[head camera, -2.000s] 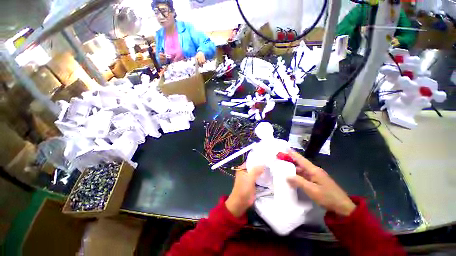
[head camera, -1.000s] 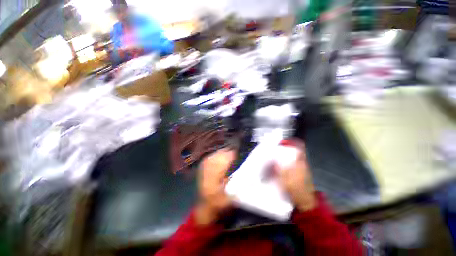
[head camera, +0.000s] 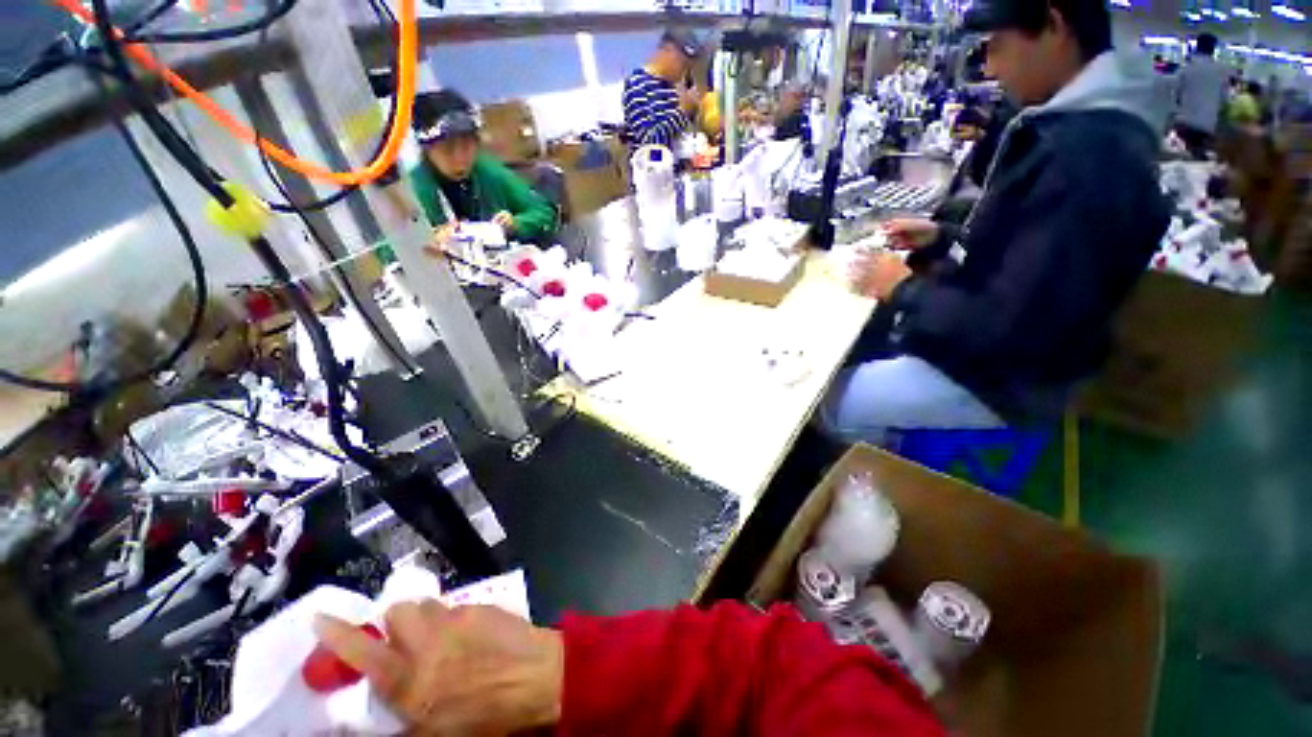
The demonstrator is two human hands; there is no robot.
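Note:
A white-and-red subassembly (head camera: pixel 288 662) is at the lower left, cut off by the bottom edge. My right hand (head camera: pixel 458 665) grips it, with fingers beside its red piece; the red sleeve runs to the right. My left hand is not in view. The electric screwdriver (head camera: pixel 432 516) hangs on its black cable just behind my right hand. The silver screw feeder (head camera: pixel 377 521) stands behind it.
More white-and-red subassemblies (head camera: pixel 238 554) lie at left and others (head camera: pixel 561 300) at the bench's far corner. A pale table (head camera: pixel 705 377) holds a small carton (head camera: pixel 755 274). A large cardboard box (head camera: pixel 1108 634) with white parts is at lower right. Several people work beyond.
The view has swung to the right. The subassembly and my right hand now show at lower left. My left hand has gone out of the picture; the floor box and a seated person have come in.

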